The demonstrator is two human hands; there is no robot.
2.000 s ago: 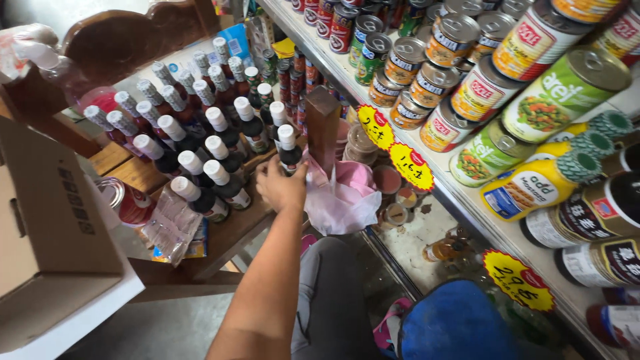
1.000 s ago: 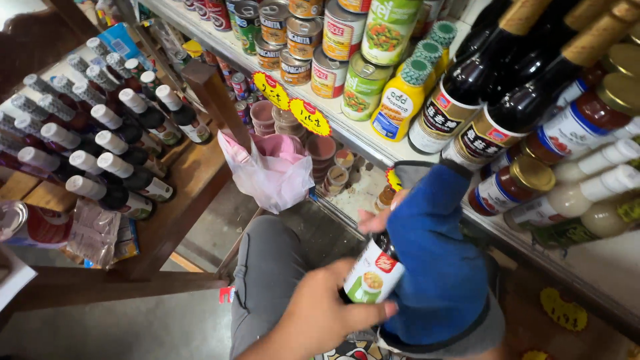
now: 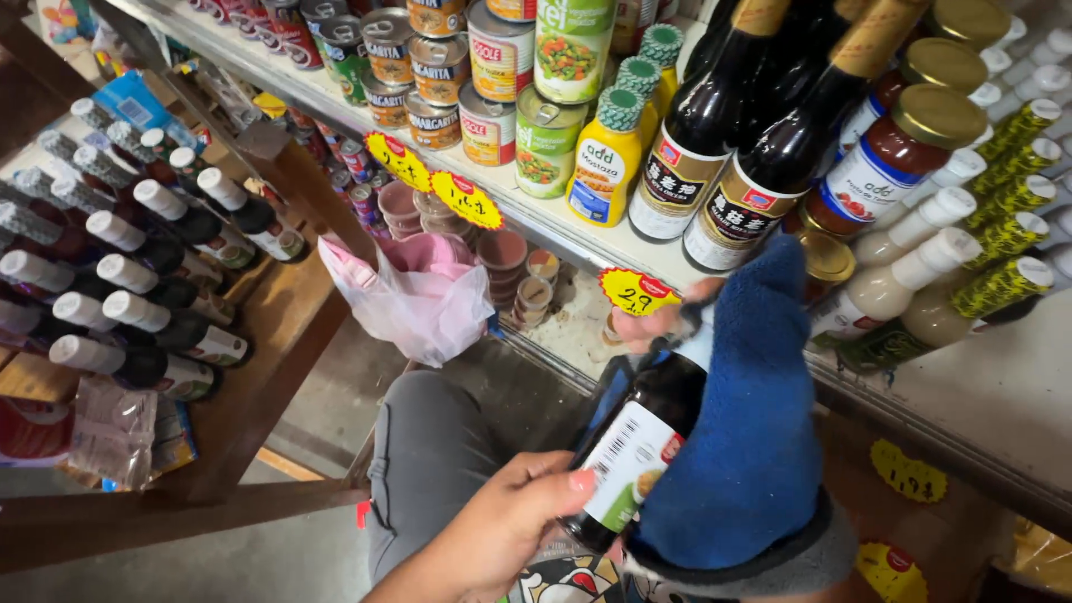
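My left hand (image 3: pixel 523 511) grips the lower part of a dark glass sauce bottle (image 3: pixel 641 444) with a white and green label, tilted over my lap. A blue cloth (image 3: pixel 737 435) lies against the bottle's right side and covers most of my right hand (image 3: pixel 649 327), whose fingertips show near the bottle's neck with the cloth about them. The bottle's cap is mostly hidden. Similar dark bottles with white caps (image 3: pixel 180 331) stand in rows on a wooden chair (image 3: pixel 276 335) to the left.
A metal shelf (image 3: pixel 544 234) runs diagonally ahead, holding cans (image 3: pixel 548 138), a yellow mustard bottle (image 3: pixel 603 163), tall dark sauce bottles (image 3: pixel 745 193), and jars (image 3: pixel 892 159). A pink and white plastic bag (image 3: pixel 410 293) hangs at the chair's corner post. Round tubs (image 3: pixel 502 260) are stacked on the lower shelf.
Two seconds ago my left hand was at a bottle on the chair; now it holds a bottle over my lap. The cloth has come up around the bottle's upper part. The view has swung right.
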